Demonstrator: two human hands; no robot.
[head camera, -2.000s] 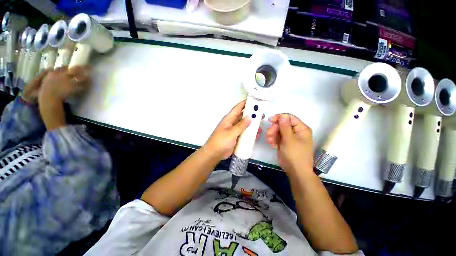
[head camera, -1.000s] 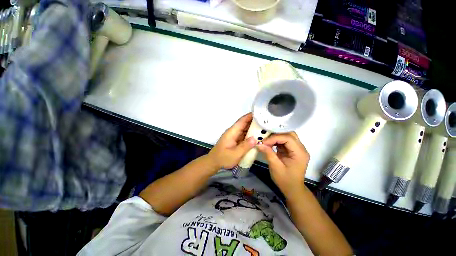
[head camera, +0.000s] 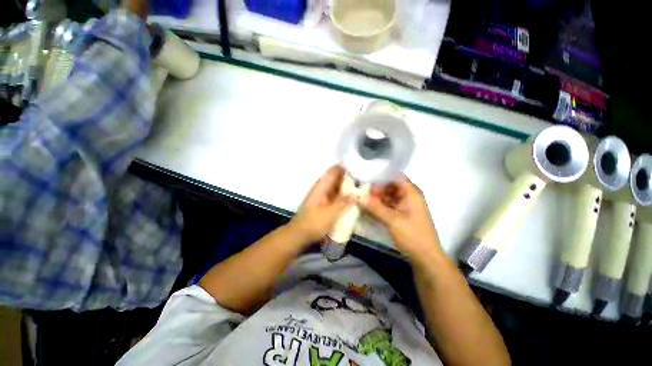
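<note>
A cream hair dryer (head camera: 343, 227) with a silver-grey front ring is held upright before me, its ring facing me and blurred. My left hand (head camera: 319, 207) is closed around the handle just below the head. My right hand (head camera: 397, 209) is at the handle's right side, thumb and fingertips at the face below the ring; whether they pinch a small part cannot be seen. The fingers hide the handle's dark openings.
Several cream hair dryers (head camera: 525, 204) lie in a row at the right on the white work surface (head camera: 243, 129). More stand at the far left behind a person's blue plaid sleeve (head camera: 107, 93). A cream bowl (head camera: 363, 25), blue bins and dark printed boxes (head camera: 486, 64) are behind.
Since one second ago, the dryer's head has moved a little left and its ring is blurred. Both hands stay at the handle. The plaid sleeve beside me has shifted.
</note>
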